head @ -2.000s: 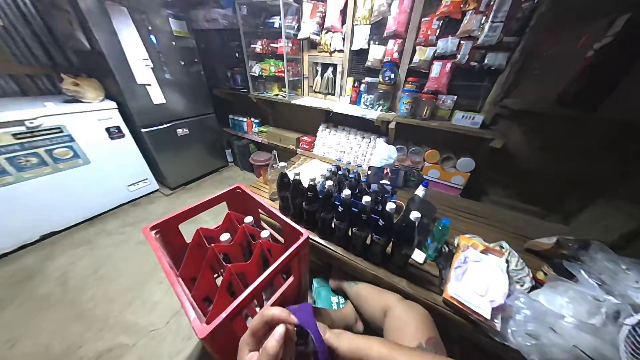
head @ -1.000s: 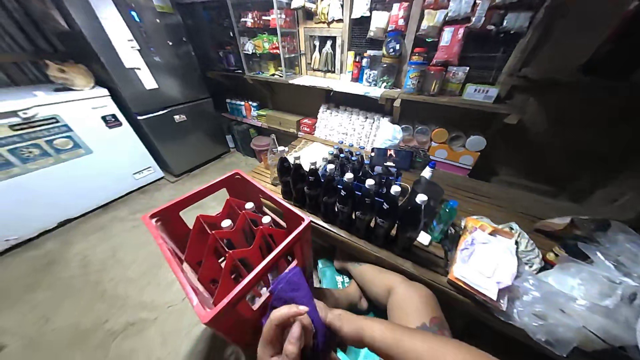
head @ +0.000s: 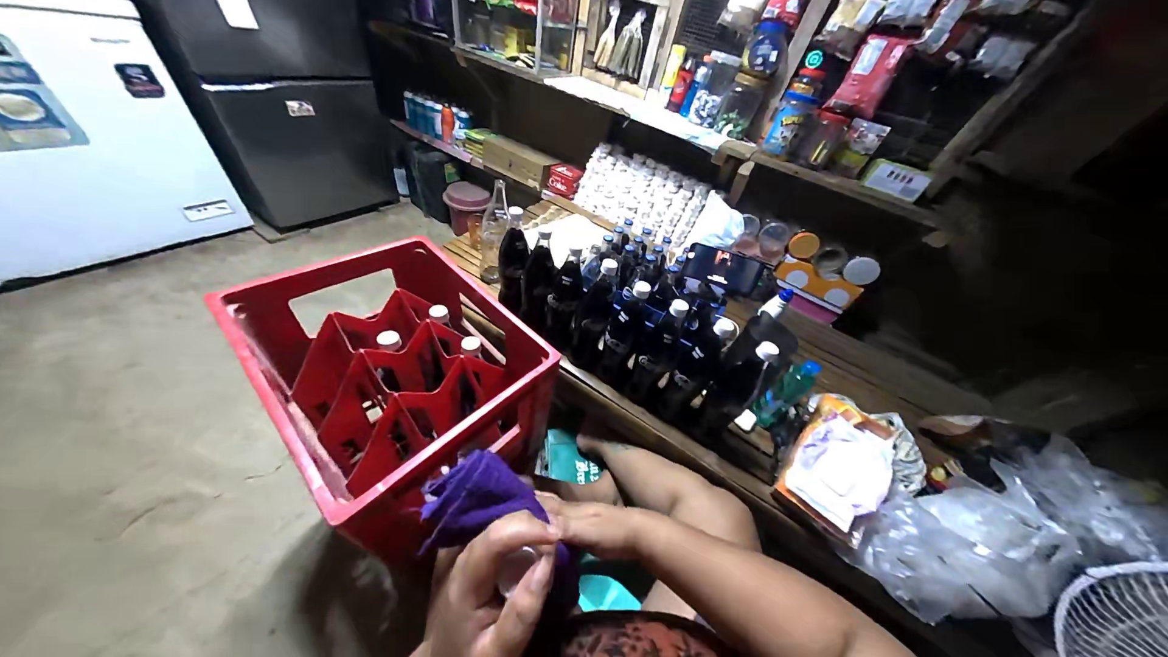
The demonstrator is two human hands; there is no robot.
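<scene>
My left hand (head: 497,584) is closed around an object with a round, pale end (head: 518,566), probably a bottle; most of it is hidden. A purple cloth (head: 484,497) is wrapped about it, and my right hand (head: 589,525) grips the cloth from the right side, its fingers partly hidden. Just beyond my hands is a red plastic crate (head: 538,383) with dividers; several white-capped bottles (head: 389,341) stand in its compartments. To the right, rows of dark, full glass soda bottles (head: 639,338) stand upright on a wooden slatted bench (head: 821,356).
An empty clear glass bottle (head: 495,233) stands at the row's far left end. A phone (head: 723,268) leans behind the bottles. On the right lie papers (head: 839,470) and clear plastic bags (head: 976,538), near a fan grille (head: 1118,611). Egg trays (head: 643,196) sit behind.
The purple cloth, hanging flat between my hands a second ago, is now bunched around the object in my left hand. The bottles in the crate and on the bench have not moved.
</scene>
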